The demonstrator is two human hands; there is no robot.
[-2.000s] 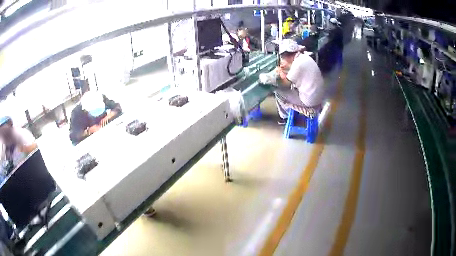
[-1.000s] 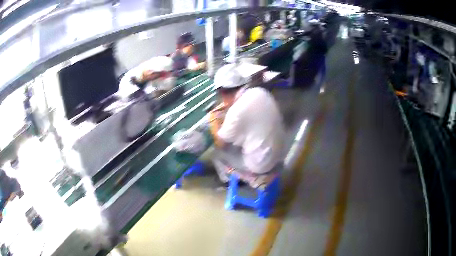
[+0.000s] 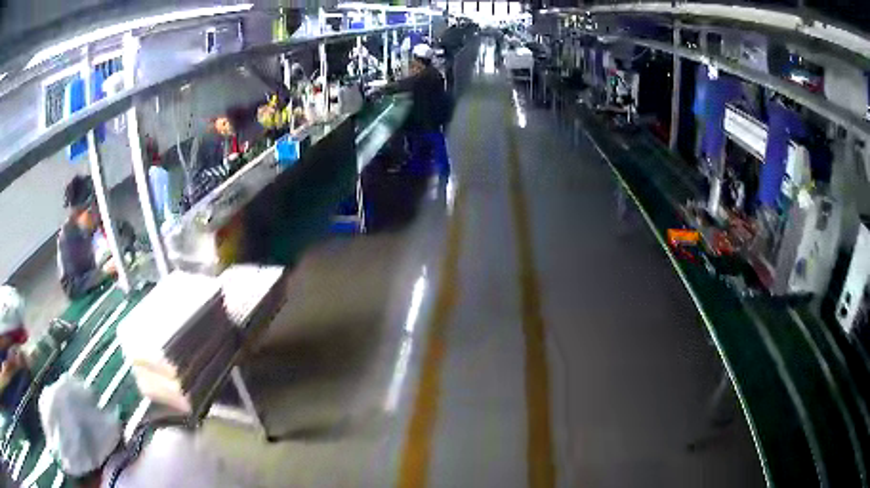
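Neither of my hands is in the picture. Nearest in front of me at the lower left is a person's white cap, cut off by the bottom edge. Beside it stands a green-topped line bench with white strips. A stack of pale flat sheets or boards stands at the bench's aisle side, its top washed out by glare. What the stack is made of I cannot tell.
A grey aisle with two yellow lines runs straight ahead. Another green bench runs along the right, with an orange item on it. People sit along the left benches. A person in dark clothing is further ahead beside the aisle.
The view has moved forward along the aisle and turned right. The seated person in white has moved to the lower left edge. The stack of pale sheets has come into view.
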